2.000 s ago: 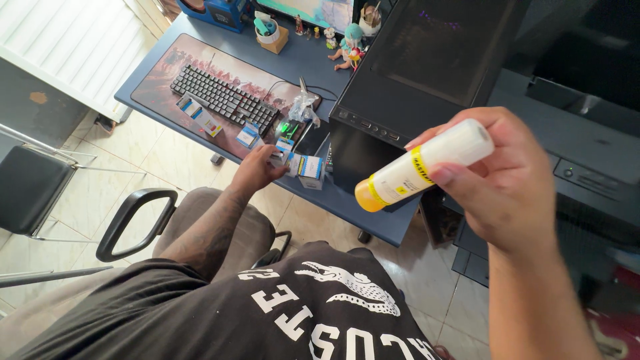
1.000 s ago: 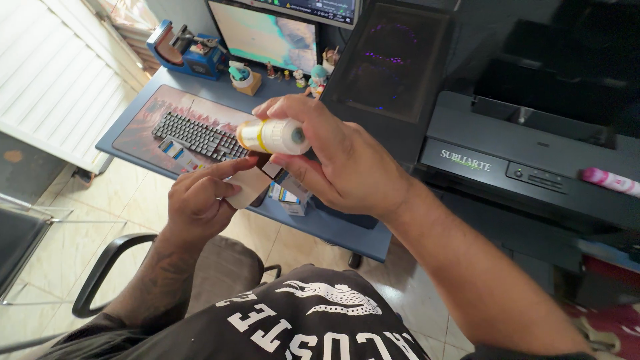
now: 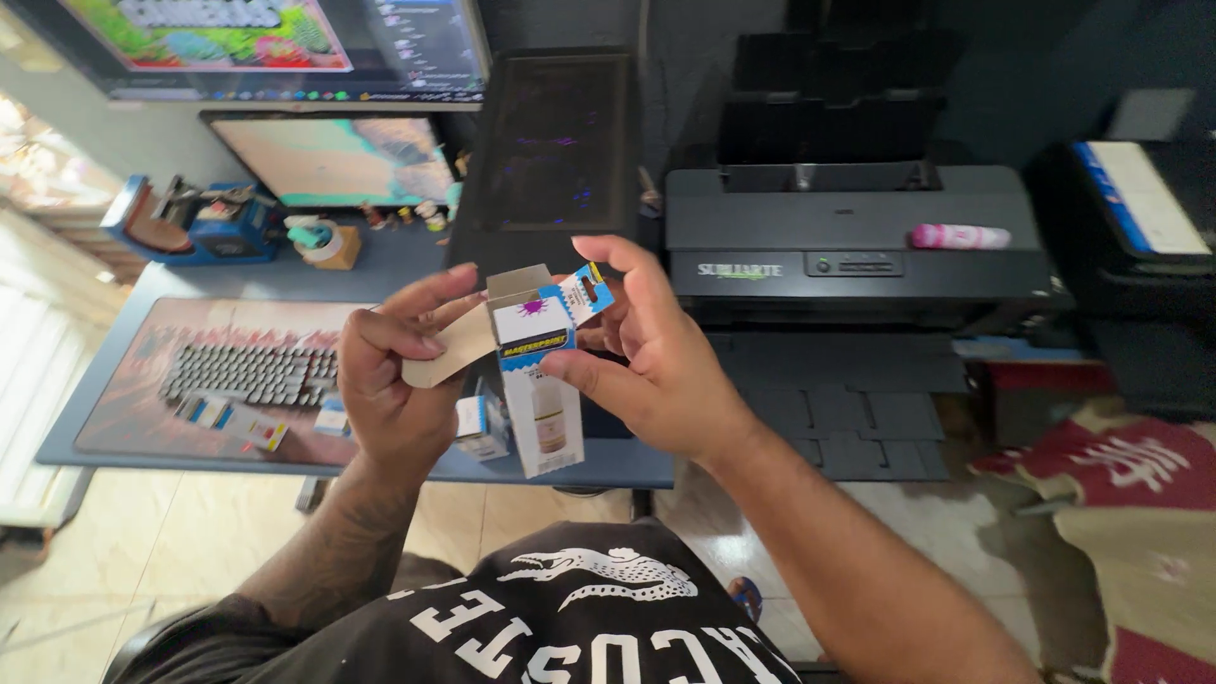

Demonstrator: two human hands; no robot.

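A white and blue Masterprint cardboard box (image 3: 539, 399) with a bottle pictured on its front is held upright between my hands, its top flaps raised. My left hand (image 3: 399, 366) pinches the plain cardboard flap at its left. The thumb of my right hand (image 3: 655, 366) rests on the front, with the fingers behind the box near the blue hang tab. Whether a bottle is inside cannot be seen. Beyond my left hand, another small box (image 3: 482, 427) stands on the desk, and an opened box (image 3: 231, 421) lies by the keyboard (image 3: 249, 373).
A black computer case (image 3: 560, 142) stands behind my hands. To the right is a black printer (image 3: 845, 218) with a pink bottle (image 3: 960, 237) on top. Monitors, a blue press (image 3: 204, 220), a small potted plant (image 3: 321, 239) and figurines line the desk's back.
The white bottle my right hand held is no longer visible. Both hands now hold the box upright with its flaps raised. The view has shifted towards the printer.
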